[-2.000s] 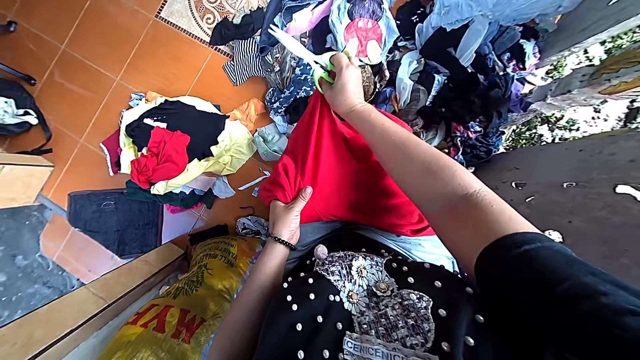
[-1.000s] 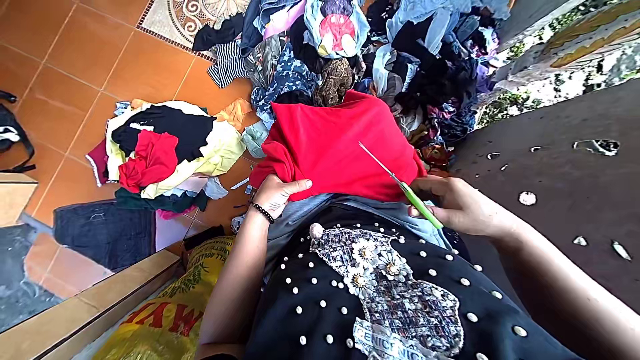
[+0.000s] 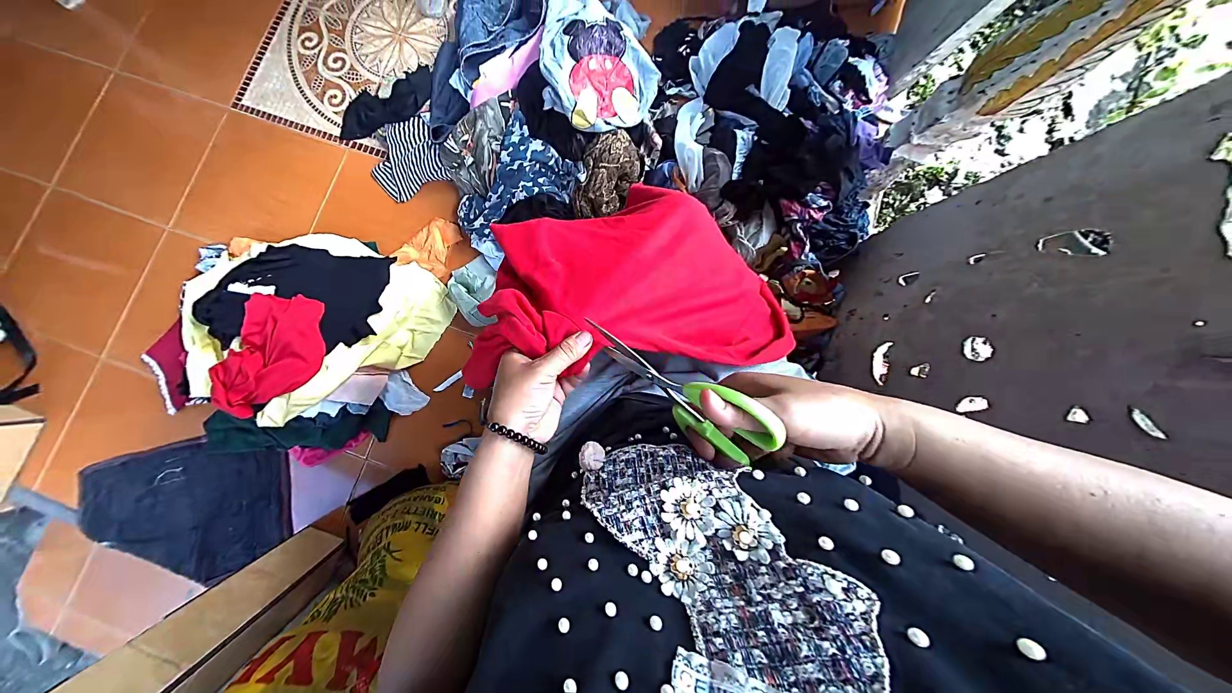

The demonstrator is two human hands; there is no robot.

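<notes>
Red fabric (image 3: 635, 274) lies spread over my lap, its left part bunched. My left hand (image 3: 534, 390), with a dark bead bracelet at the wrist, grips that bunched part between thumb and fingers. In my right hand (image 3: 799, 419) is a pair of scissors with green handles (image 3: 736, 423), my fingers through the loops. The blades are slightly parted and point up and left, their tips close to the red fabric beside my left thumb. Whether they touch the fabric I cannot tell.
A large heap of mixed clothes (image 3: 760, 96) lies beyond my lap. On the orange tiles at left sits a smaller pile of clothes (image 3: 385, 332), near a dark folded cloth (image 3: 183, 505). A yellow sack (image 3: 385, 568) stands by my left arm. A grey wall (image 3: 1039, 318) with holes rises at right.
The scissors, raised over the clothes heap two seconds ago, have come down to the red fabric and now point toward my left hand. The fabric's left part has become bunched in my left hand.
</notes>
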